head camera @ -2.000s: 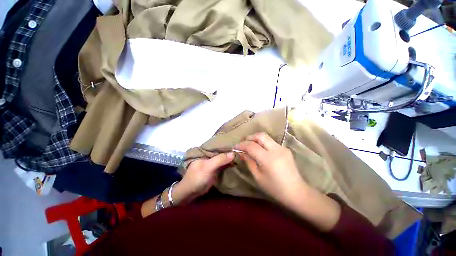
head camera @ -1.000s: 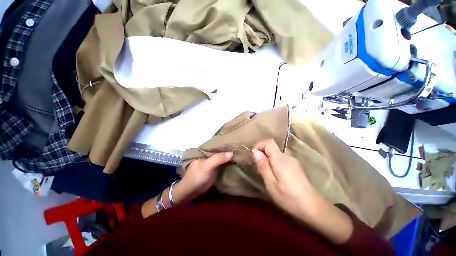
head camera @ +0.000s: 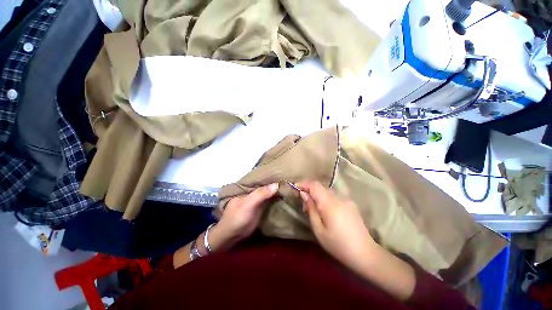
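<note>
A khaki garment piece [head camera: 315, 151] lies over the table's front edge and across the lap, with a dark edge line running up its middle. My left hand [head camera: 248, 212] pinches a fold of it between thumb and fingers. My right hand [head camera: 333, 215] holds a thin pointed tool [head camera: 293, 186] between thumb and fingertips. Its tip points left at the cloth beside my left thumb. The fine thread or stitch at the tip is too small to make out.
A white and blue sewing machine [head camera: 417, 54] stands at the right, with a black phone [head camera: 469, 145] and khaki scraps [head camera: 523, 187] beyond. More khaki pieces [head camera: 224, 30] lie at the back. A checked garment [head camera: 36, 109] is at left, above a red stool [head camera: 91, 272]. A ruler strip [head camera: 181, 194] edges the table.
My right hand first drew away to the right with the tool, then came back closer to my left thumb. My left hand keeps its pinch. The camera view has shifted slightly.
</note>
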